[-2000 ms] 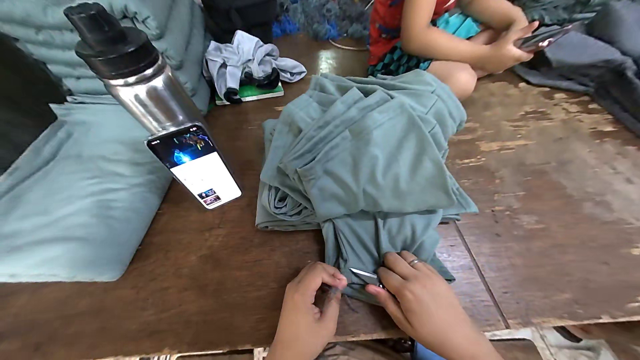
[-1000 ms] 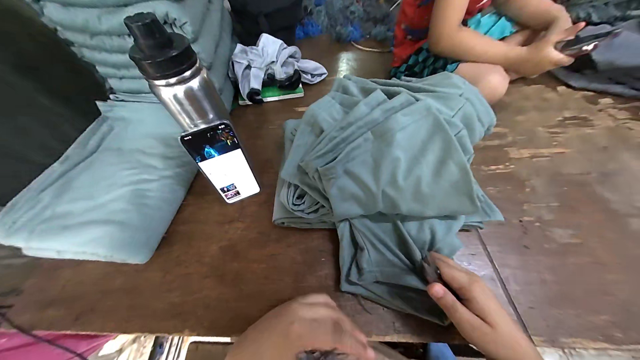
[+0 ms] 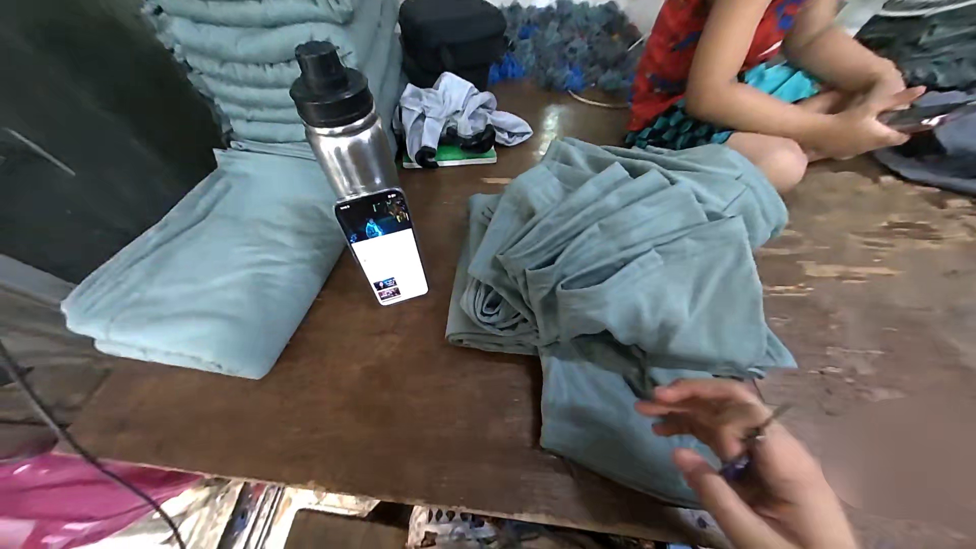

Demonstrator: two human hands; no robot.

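Note:
A heap of grey-green fabric pieces [image 3: 633, 259] lies folded and overlapping on the brown wooden table [image 3: 366, 427]. Over its lower flap is my right hand [image 3: 755, 465], thumb and fingers apart, with a small bladed tool [image 3: 751, 450], apparently thread snips, tucked in the palm. The fingertips are at the fabric; whether they touch it I cannot tell. My left hand is out of view. Left of the heap, a lit smartphone [image 3: 385, 252] leans against a steel bottle with a black lid [image 3: 351, 145].
Folded light green cloth [image 3: 221, 259] lies at the left, below a tall cloth stack [image 3: 267, 69]. Behind the bottle are a grey crumpled cloth [image 3: 450, 114] and a black bag [image 3: 454, 38]. A person [image 3: 732, 84] sits cross-legged at the back right, holding a phone. A dark cable [image 3: 84, 450] hangs lower left.
My left hand, at the fabric two seconds ago and at the table edge one second ago, has gone out of view. My right hand's fingers have spread. The view has swung left.

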